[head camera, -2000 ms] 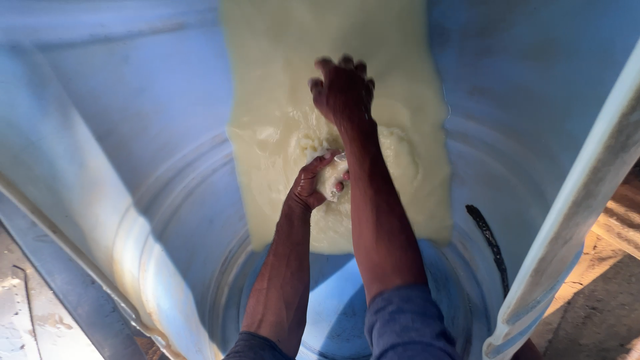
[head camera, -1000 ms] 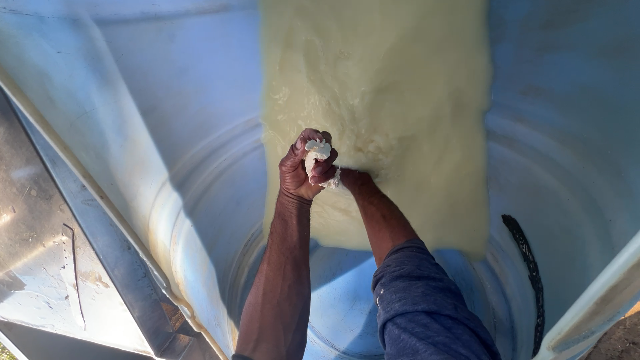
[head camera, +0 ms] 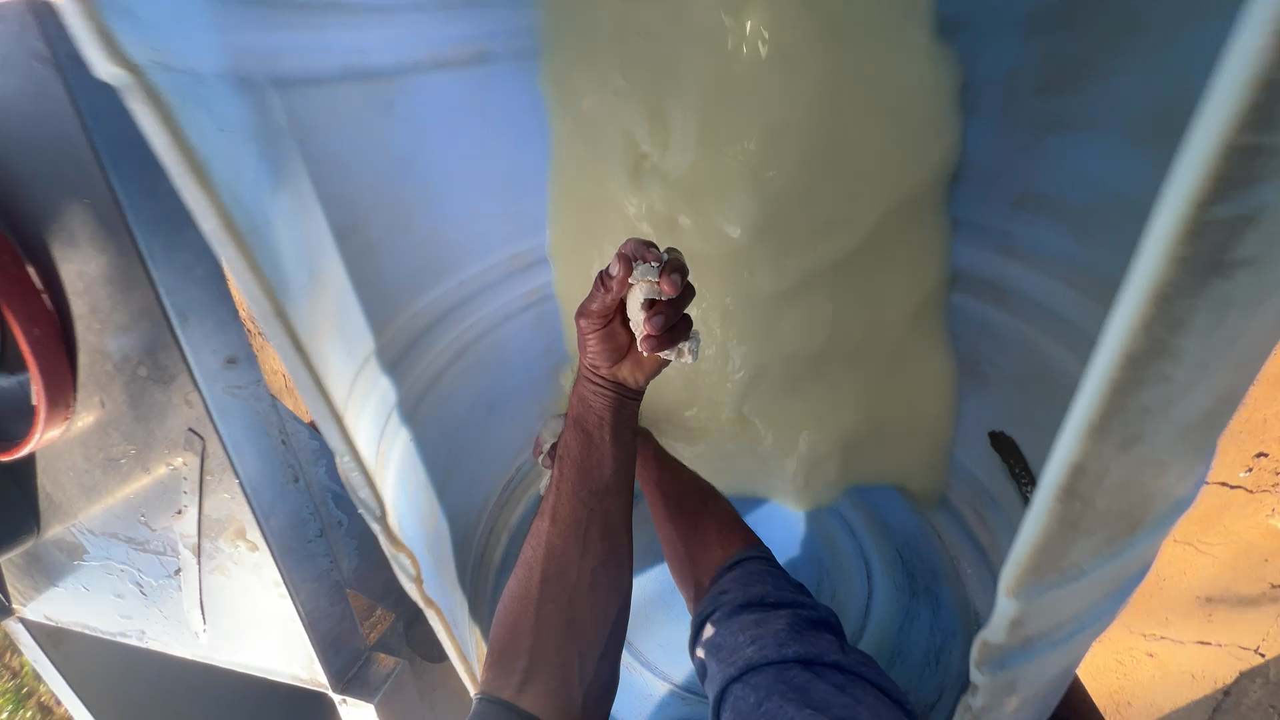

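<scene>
My left hand [head camera: 635,315] is closed around a lump of wet whitish pulp [head camera: 638,300], some of which squeezes out between the fingers. It is above the pale yellowish liquid [head camera: 780,230] in a cut-open blue plastic barrel [head camera: 450,170]. Crossing beneath my left forearm, my right arm reaches to the left. Of my right hand [head camera: 545,452] only a part shows, against the barrel's left inner wall, with whitish material at the fingers; the forearm hides the rest, so its grip is unclear.
Left of the barrel stands a metal table [head camera: 130,500] with a thin metal strip [head camera: 193,530] and a red curved rim [head camera: 35,350]. The barrel's cut edges [head camera: 1110,340] rise on both sides. A dark strip [head camera: 1012,465] lies at the right inner wall, and cracked orange ground [head camera: 1200,570] shows beyond.
My right hand has moved from above the liquid to the left, passing under my left forearm. My left hand still holds whitish pulp. The view has shifted left, showing more of the metal table.
</scene>
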